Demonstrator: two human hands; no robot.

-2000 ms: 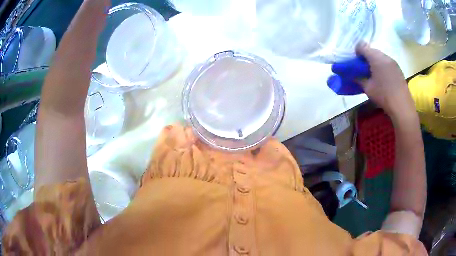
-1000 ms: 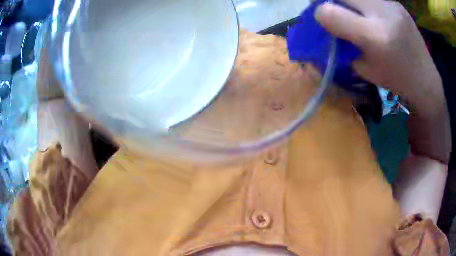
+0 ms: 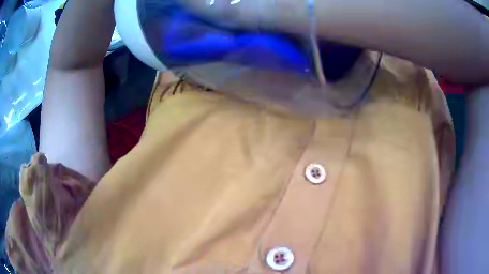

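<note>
A clear container with a white base [image 3: 130, 33] is tipped on its side at the top, close in front of my orange shirt. Its base faces left and its open rim faces right. My right forearm reaches in through the rim from the right. My right hand [image 3: 225, 15] is inside, blurred and partly cut off by the top edge, with the blue cloth [image 3: 241, 49] bunched under it along the lower wall. My left arm rises at the left, but my left hand is out of the picture above.
Part of the white bench [image 3: 29, 69] with shiny clear items shows at the upper left. Something red [image 3: 126, 134] shows below, between my left arm and my shirt. A small red patch [image 3: 453, 85] and dark green show at the right.
The container has tilted further, its opening now towards the right. My right hand with the blue cloth has moved left from outside the wall into the container. The view has shifted too.
</note>
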